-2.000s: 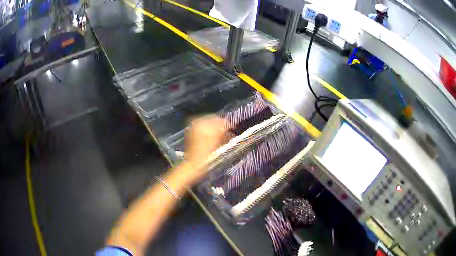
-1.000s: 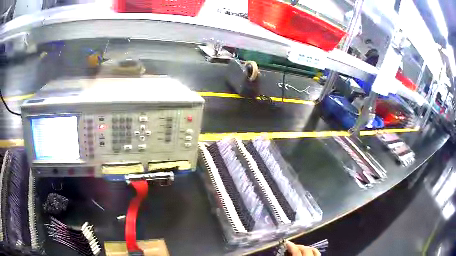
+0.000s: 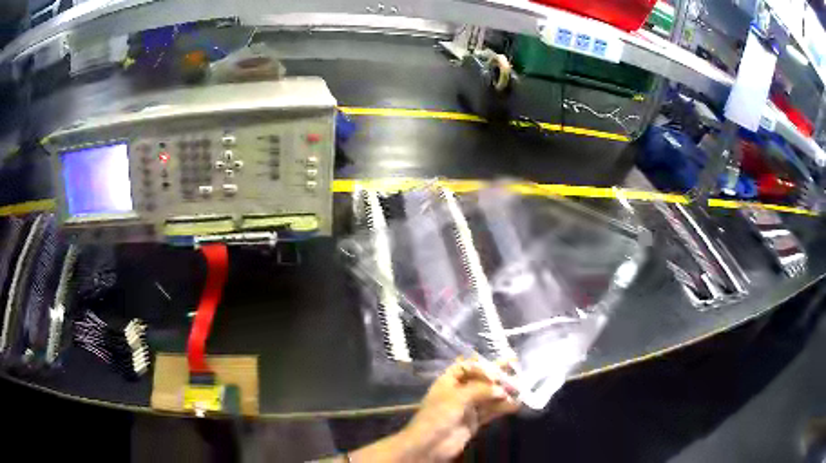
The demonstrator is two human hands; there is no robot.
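My left hand [image 3: 462,398] enters from the bottom centre, a dark band at the wrist. Its fingers are closed on the near corner of a clear plastic tray or sheet [image 3: 580,271], which is tilted and blurred over rows of cable assemblies. Those rows show white connectors in two long lines [image 3: 383,280] in a clear tray right of the tester. My right hand cannot be made out in the picture.
The cable tester [image 3: 199,167] stands at left; its red ribbon cable [image 3: 210,298] runs to the tan fixture board [image 3: 168,384] at the bench edge. A loose harness pile [image 3: 136,344] and another tray [image 3: 41,289] lie left. More harness rows [image 3: 702,253] lie far right.
The view has swung from the left bench to the tester and right tray. A clear plastic piece, absent above the right tray one second ago, is now held over it by my left hand.
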